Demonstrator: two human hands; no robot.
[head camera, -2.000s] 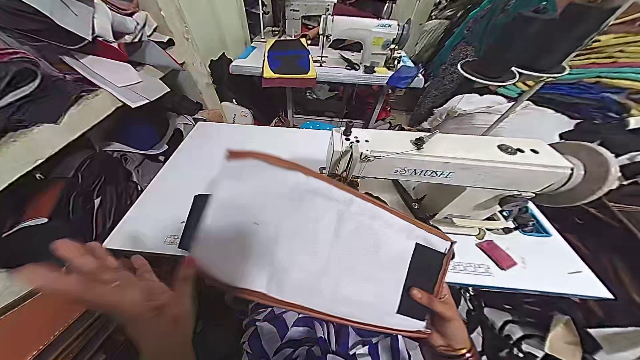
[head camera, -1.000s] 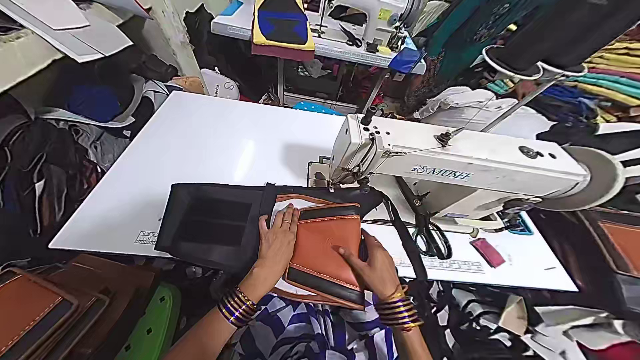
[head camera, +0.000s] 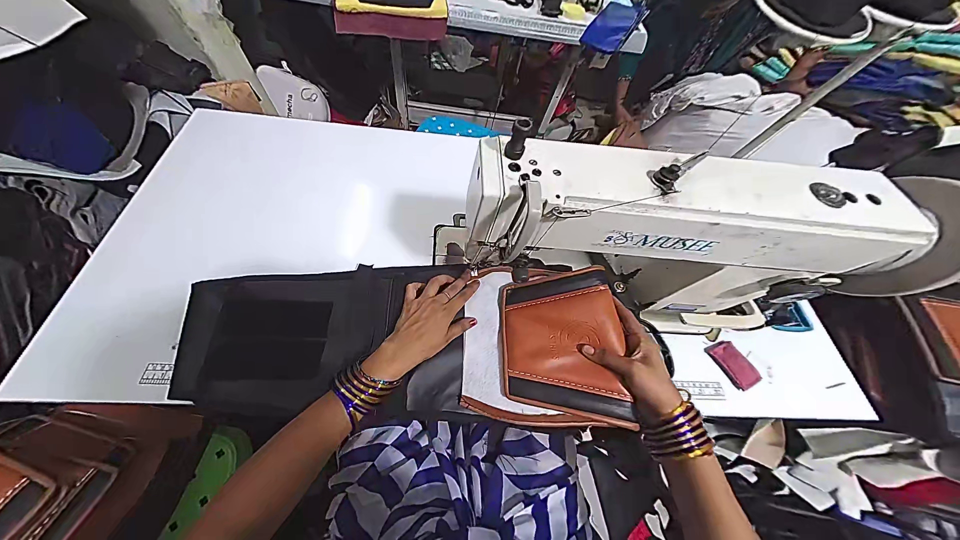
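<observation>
An industrial sewing machine stands on a white table. Under its needle area lie the upper edges of a black fabric panel and a white-lined piece with brown edging. My left hand rests flat, fingers spread, across the black fabric and the edge of the white lining, fingertips close to the presser foot. My right hand grips the right side of a brown and black leather-like flap with pale stitching, thumb on top and fingers partly hidden. The flap lies over the white lining.
A dark red cloth piece lies on the table right of the work. Brown and black panels are stacked at the lower left beside a green item. Behind stands another work table. Fabric scraps lie at the lower right.
The brown flap has moved right and up to the machine, uncovering more white lining. My left hand has shifted from the flap to the black fabric and lining edge. The view is closer.
</observation>
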